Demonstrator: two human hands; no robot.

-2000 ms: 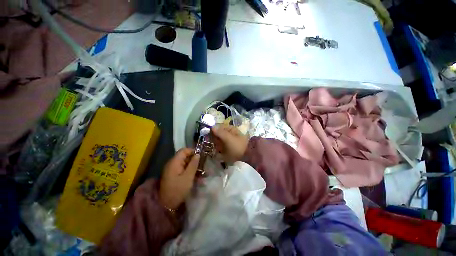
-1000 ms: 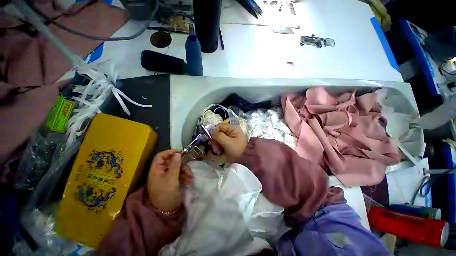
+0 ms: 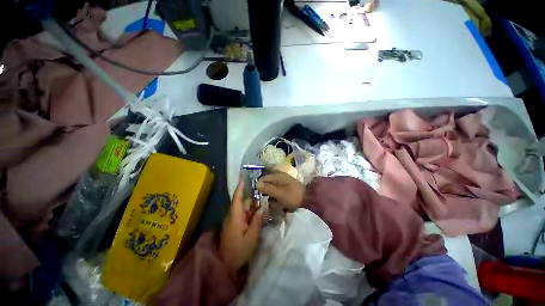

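A small silver metal attachment (image 3: pixel 255 186) is held upright between my two hands, over the near left rim of the trough. My left hand (image 3: pixel 240 228) holds its lower part with thumb and fingers. My right hand (image 3: pixel 282 190) pinches it from the right side. A flat bar at its top sticks out above the fingers; its lower end is partly hidden. White fabric (image 3: pixel 293 254) lies over my lap below the hands.
The pale-grey trough (image 3: pixel 239 128) holds cream coils (image 3: pixel 276 153), a clear bag of white items (image 3: pixel 340 158) and pink fabric (image 3: pixel 430 161). A yellow box (image 3: pixel 158 224) and white strips (image 3: pixel 156 128) lie left. Another metal piece (image 3: pixel 399 55) and a black tube (image 3: pixel 265 39) are on the far table.
The metal attachment has turned from slanted to more upright, with its flat bar now on top. My left hand has opened out flatter and moved nearer the right hand. The view has shifted slightly.
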